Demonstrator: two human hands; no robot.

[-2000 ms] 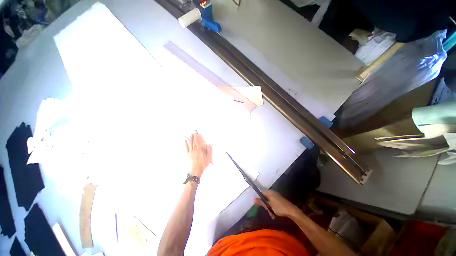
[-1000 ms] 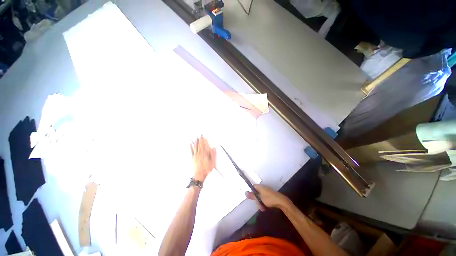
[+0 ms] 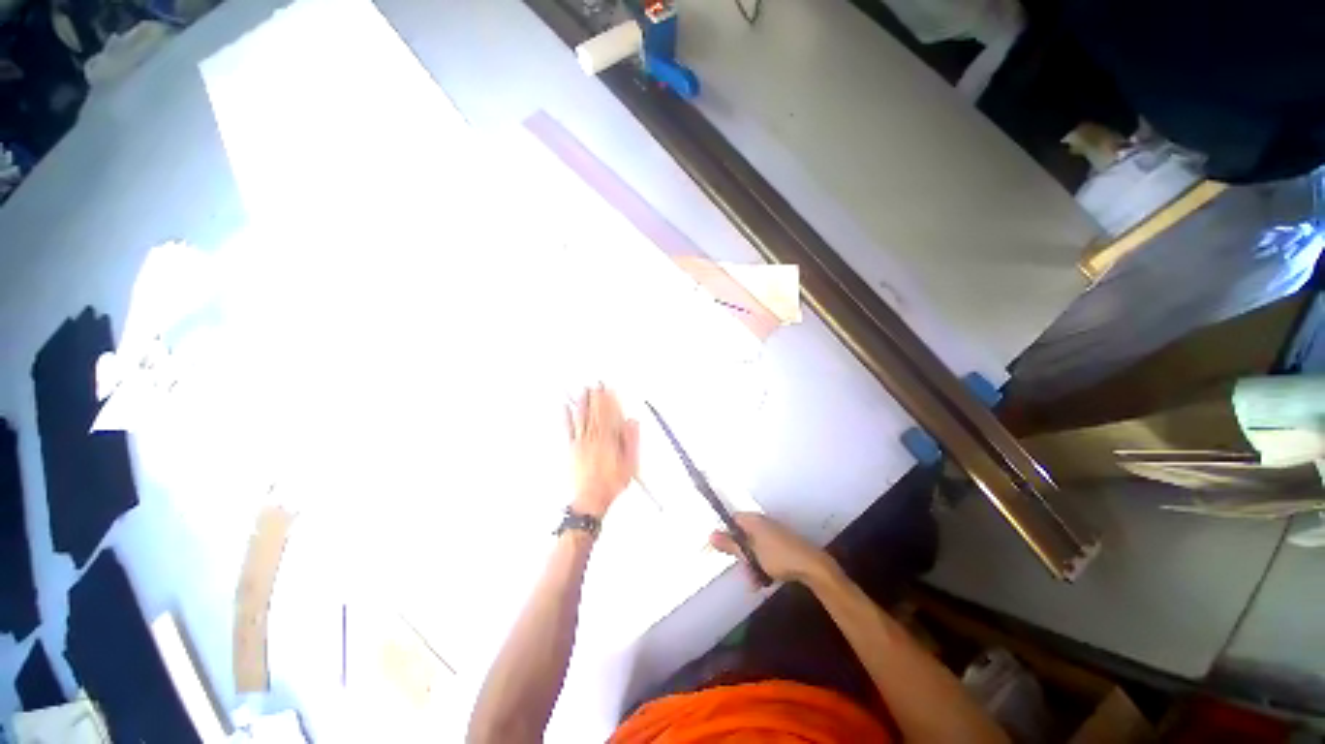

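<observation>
White fabric (image 3: 392, 334) lies over the middle of the table, strongly glared, so its layers and edges are mostly hidden. My left hand (image 3: 599, 448) lies flat on it with fingers spread, pressing down and holding nothing. My right hand (image 3: 773, 550) is closed around the handles of long dark shears (image 3: 695, 477). The blades point up and left over the white cloth, just right of my left hand, and look nearly closed. Whether they touch the cloth cannot be told.
A brown metal rail (image 3: 872, 327) crosses the table at the right, with a blue-handled cutter head (image 3: 666, 55). A purplish ruler (image 3: 610, 182) and small patterns (image 3: 770, 288) lie beside it. Dark cut pieces (image 3: 84, 436), a curved tan band (image 3: 262, 599) and crumpled white scraps (image 3: 146, 334) lie at left.
My right hand and the shears have shifted slightly up and left relative to the table edge. My left hand stays flat on the cloth. The whole view has shifted a little.
</observation>
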